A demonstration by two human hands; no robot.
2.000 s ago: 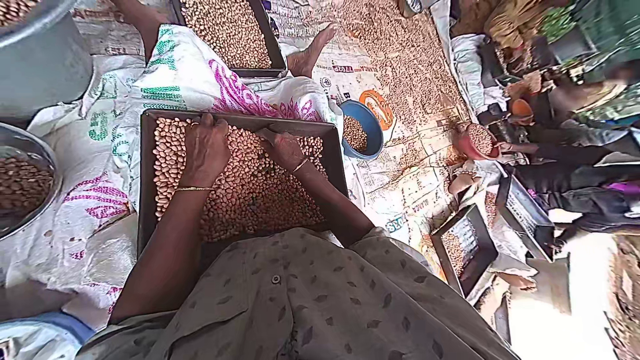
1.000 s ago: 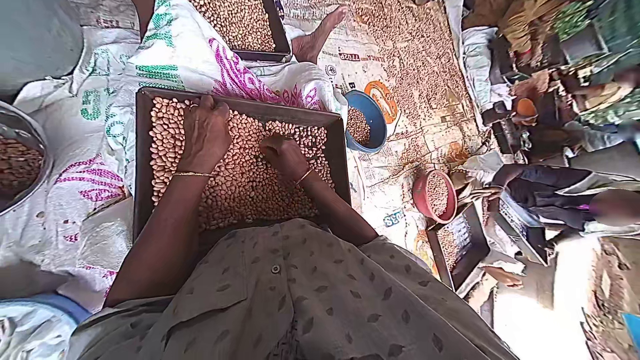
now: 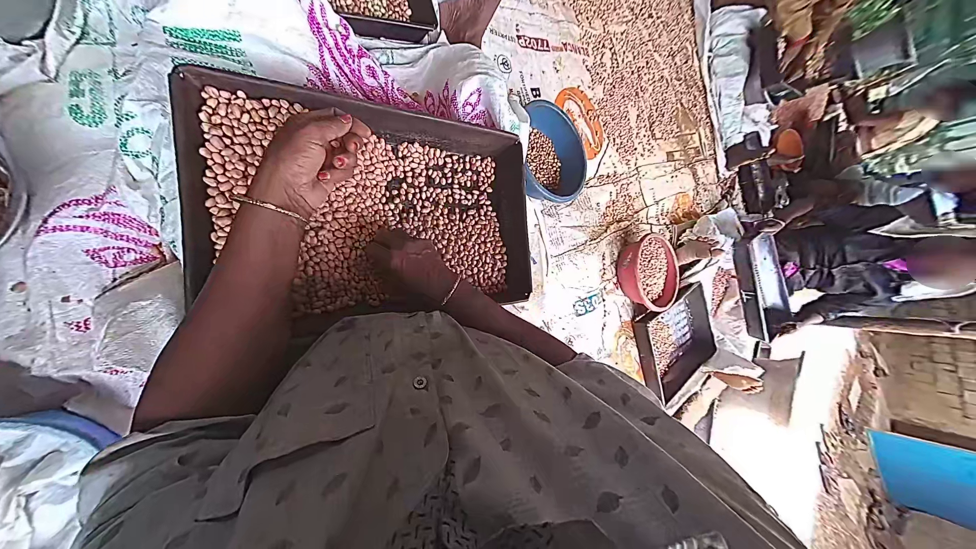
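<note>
A dark rectangular tray (image 3: 512, 229) lies before my lap, spread with shelled peanuts (image 3: 450, 179); its dark bottom shows through at the right. My left hand (image 3: 311, 158), a bangle at its wrist, is raised over the upper middle of the tray, palm turned partly up and fingers curled; whether nuts are inside cannot be seen. My right hand (image 3: 408, 263) rests on the peanuts near the tray's lower edge, fingers pointing left and in shadow, so its grip is hidden.
Right of the tray stands a blue bowl (image 3: 577, 164) of nuts, and farther right a red bowl (image 3: 625, 267) beside another dark tray (image 3: 711, 335). Printed sacks (image 3: 114, 320) lie around. Nuts cover the sheet beyond. Co-workers sit at the right. Another tray (image 3: 381, 29) is at the top.
My left hand has turned, its curled fingers now showing above the nuts. My right hand has moved toward me, to the tray's lower part. More of the dark bottom shows at the right.
</note>
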